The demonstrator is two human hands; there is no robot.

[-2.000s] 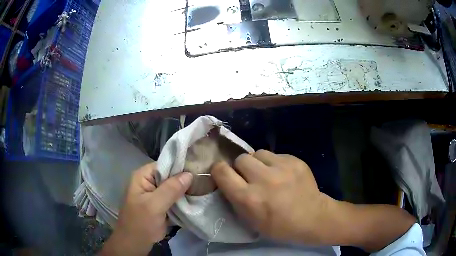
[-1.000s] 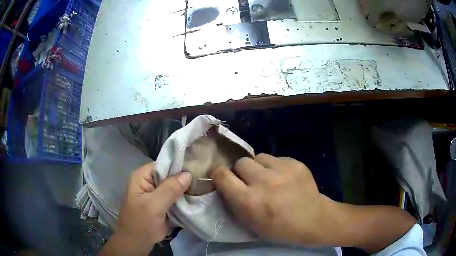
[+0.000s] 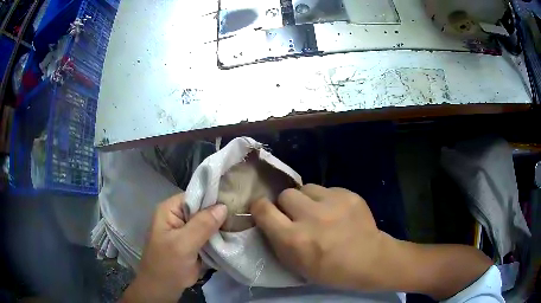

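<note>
An off-white ribbed garment piece [image 3: 252, 263] is held open like a pouch below the table edge, its beige inner side [image 3: 240, 183] showing. My left hand [image 3: 184, 239] pinches its left rim between thumb and fingers. My right hand [image 3: 323, 234] grips the right rim, with fingertips inside the opening. A thin, straight, shiny sliver [image 3: 244, 214] shows at my right fingertips, perhaps a needle; its other end is hidden. Frayed thread ends [image 3: 256, 144] stand at the top edge, and a loose pale thread [image 3: 257, 273] lies on the front.
A worn white table [image 3: 249, 94] with a chipped front edge spans the top, with a metal machine plate [image 3: 320, 10]. Blue mesh baskets [image 3: 74, 133] stand at left above folded pale grey cloth [image 3: 127, 201]. More grey cloth [image 3: 486, 183] hangs at right.
The shiny sliver sits slightly lower inside the opening than before, and the right fingertips have shifted slightly. Both hands keep their hold on the cloth.
</note>
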